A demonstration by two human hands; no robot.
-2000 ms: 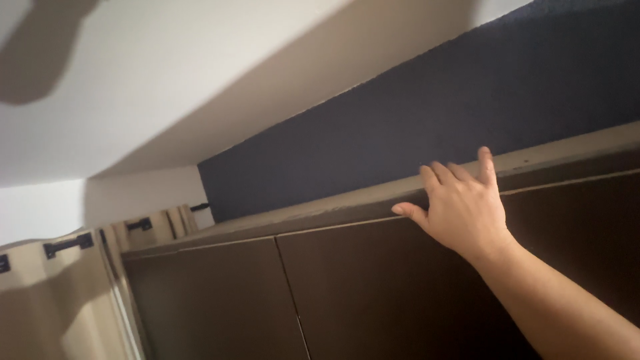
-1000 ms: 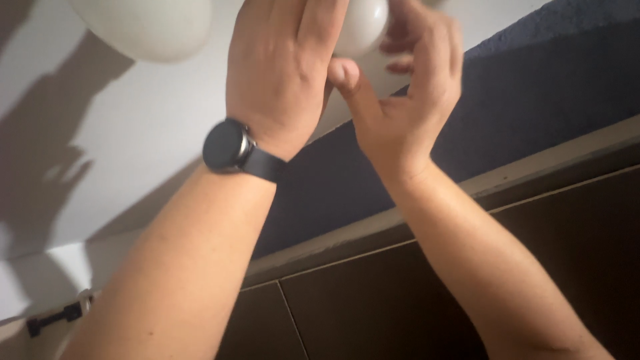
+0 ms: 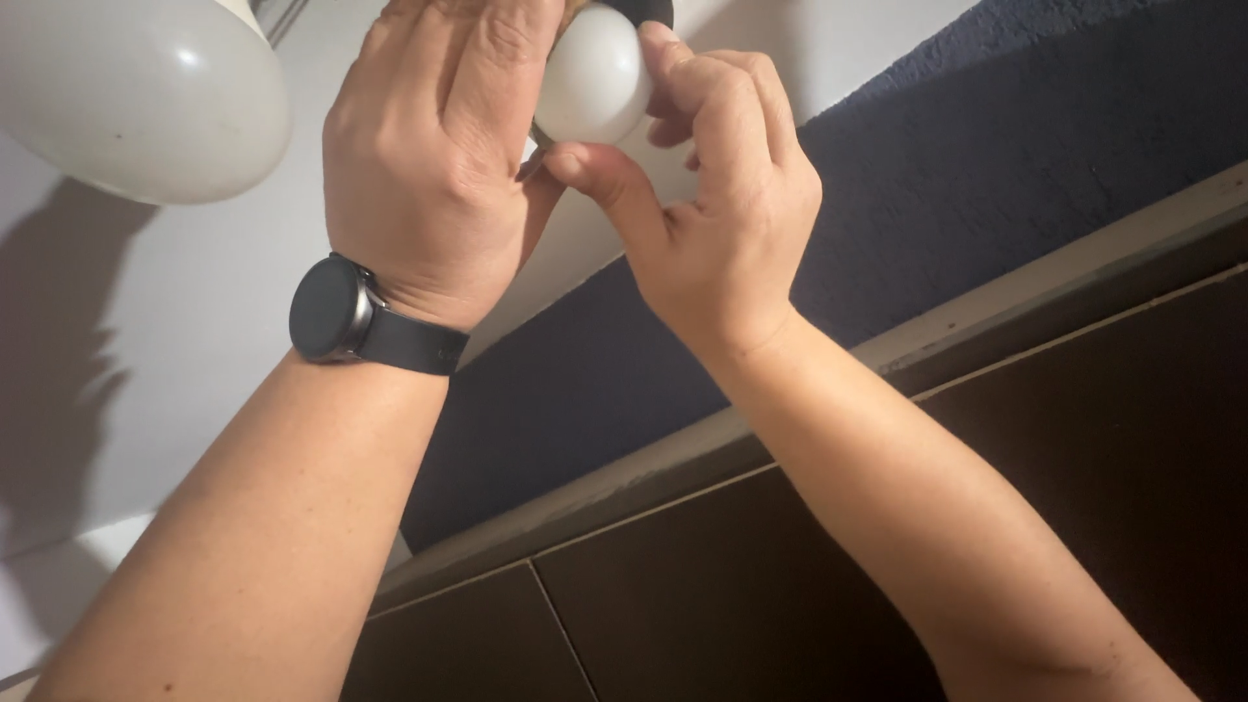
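Observation:
A small white light bulb (image 3: 597, 78) is at the top middle, in front of a dark round fixture part (image 3: 651, 12) that is mostly hidden. My left hand (image 3: 444, 117), with a black watch (image 3: 331, 307) on its wrist, is raised at the left side of the bulb; its fingertips run out of the frame, so its grip is hidden. My right hand (image 3: 721, 156) curls around the bulb's right side, the thumb at its lower edge and the index finger at its upper right.
A large white globe lamp (image 3: 146, 97) hangs at the upper left, near my left hand. Below my arms run a ledge (image 3: 1024, 258) and dark cabinet doors (image 3: 741, 585). A dark blue textured wall (image 3: 975, 175) rises to the pale ceiling (image 3: 214, 341).
My right hand has left the ledge above the cabinet and gone up to the bulb, and my left hand has come into view beside it. Since one second ago both hands remain at the bulb.

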